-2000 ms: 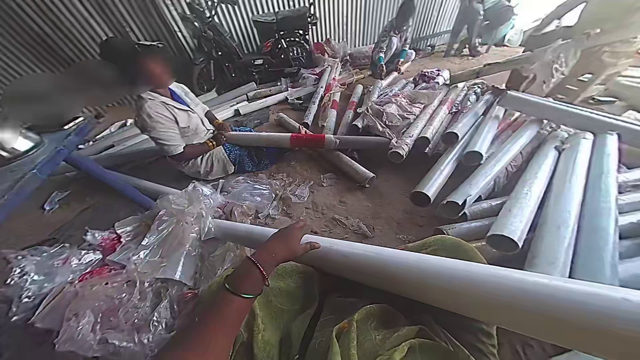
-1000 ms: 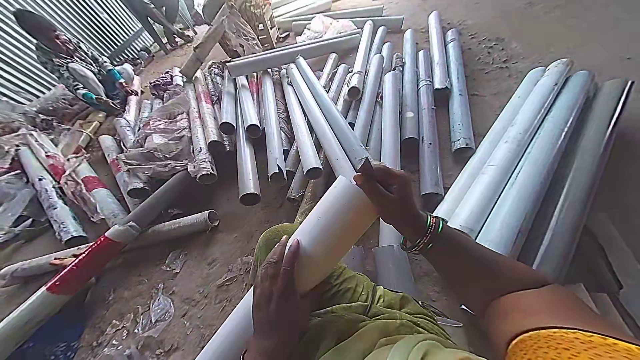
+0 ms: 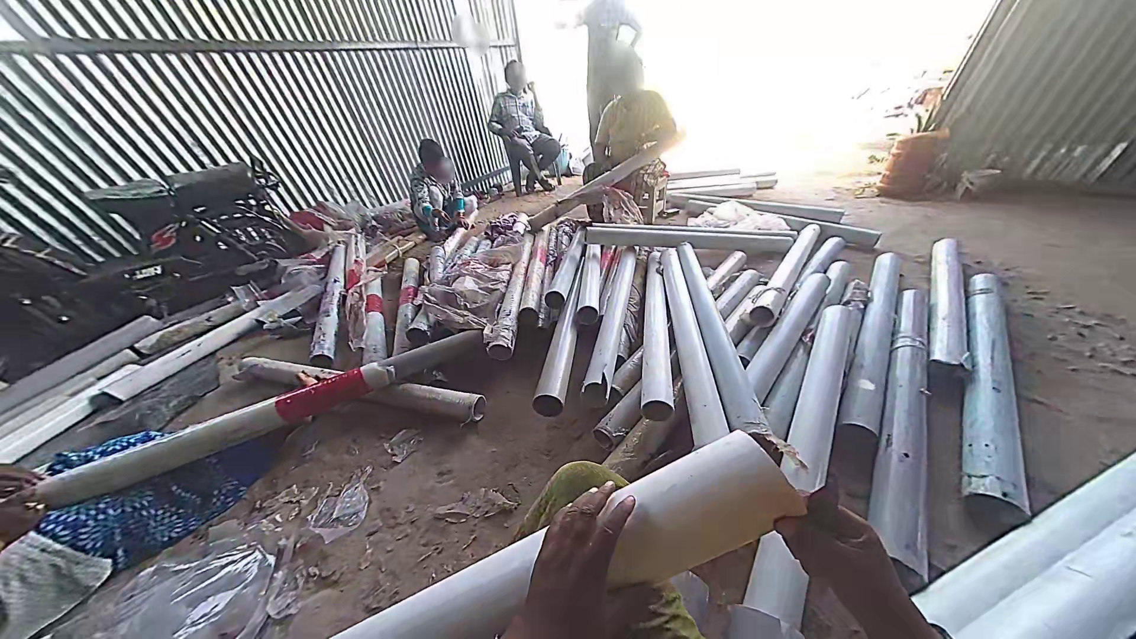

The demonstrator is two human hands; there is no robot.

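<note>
A long whitish tube lies slantwise across the lap, its upper end wrapped by a smooth pale sheet. My left hand rests around the tube where the sheet begins, fingers over its top. At the far right end, my right hand pinches the sheet's edge. Green cloth shows behind the tube. Just beyond the wrapped end lie several grey tubes on the ground. The undersides of both hands are hidden.
At left a co-worker's hand holds a tube with a red band. Loose clear plastic lies on the dirt floor. Several people are farther back near a corrugated metal wall. A parked motorcycle stands at left.
Two seconds ago my left hand lay alone on a long tube; a second ago both hands were at its end, much as now. The view has swung widely.
</note>
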